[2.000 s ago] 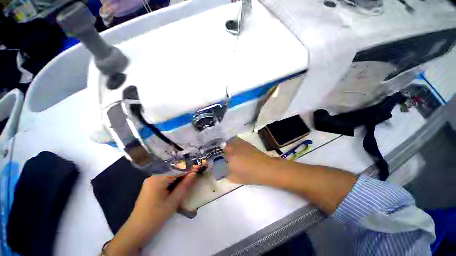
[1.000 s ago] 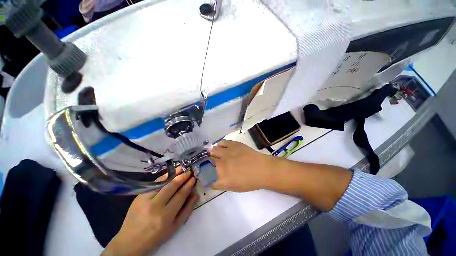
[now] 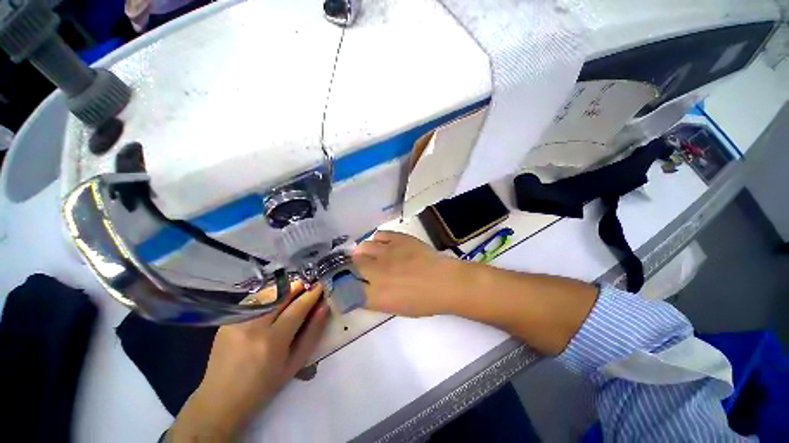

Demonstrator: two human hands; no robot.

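The white sewing machine head with a blue stripe fills the upper middle. My left hand lies left of the needle area, fingertips at the presser foot, with a black fabric piece beneath and behind it; the hand presses on the piece near the needle. My right hand is just right of the needle area, its fingertips against the small metal parts by the foot. A grey plate-like part is between the hands. What the right fingertips touch is hard to make out. The needle tip is hidden.
A black fabric stack lies at far left. A dark tan-edged rectangle, a blue and green item, and black strips lie to the right. Card leans on the machine. A metal guard curves near my left hand. A parts tray is far right.
The left fingers have come closer in beside the presser foot and flattened since the earliest frame. The right hand stays near the foot. The whole view has shifted, with the machine appearing larger.
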